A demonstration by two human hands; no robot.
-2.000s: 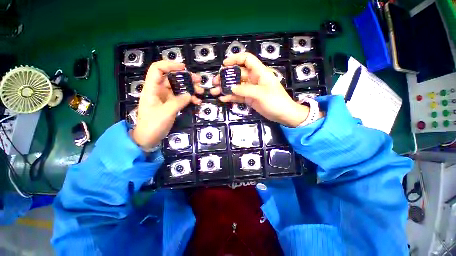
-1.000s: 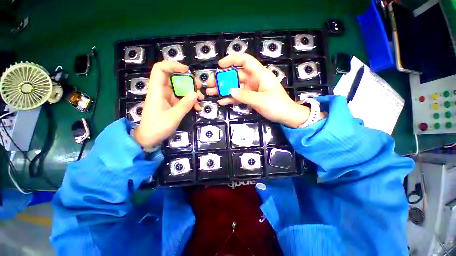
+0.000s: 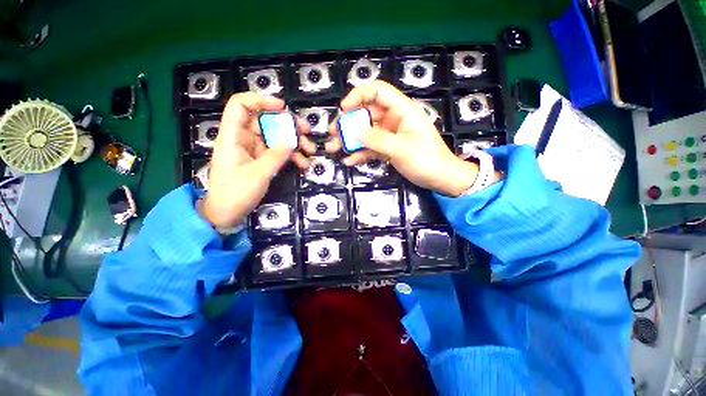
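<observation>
My left hand (image 3: 249, 158) holds a smartwatch unit (image 3: 279, 130) by its edges, its screen lit pale blue-white and facing me. My right hand (image 3: 402, 139) holds a second smartwatch unit (image 3: 355, 129), its screen also lit pale blue-white with a blue edge. Both units are held side by side above the black blister tray (image 3: 302, 285). Most visible pockets hold units with the silvery back and dark round centre up. One front-row pocket at the right shows a dark glossy square (image 3: 432, 244). My hands and sleeves hide some pockets.
At left are a cream fan (image 3: 37, 137), loose watches (image 3: 122, 204), a gold-orange piece (image 3: 120, 158) and thin cables. At right are paper (image 3: 584, 158) with a dark pen (image 3: 550, 126), a blue holder (image 3: 577, 54), dark devices and a test box with coloured buttons (image 3: 672, 172).
The two screens went from dark with white lines, to green on the left and blue on the right, to pale blue-white on both. My hands have barely moved.
</observation>
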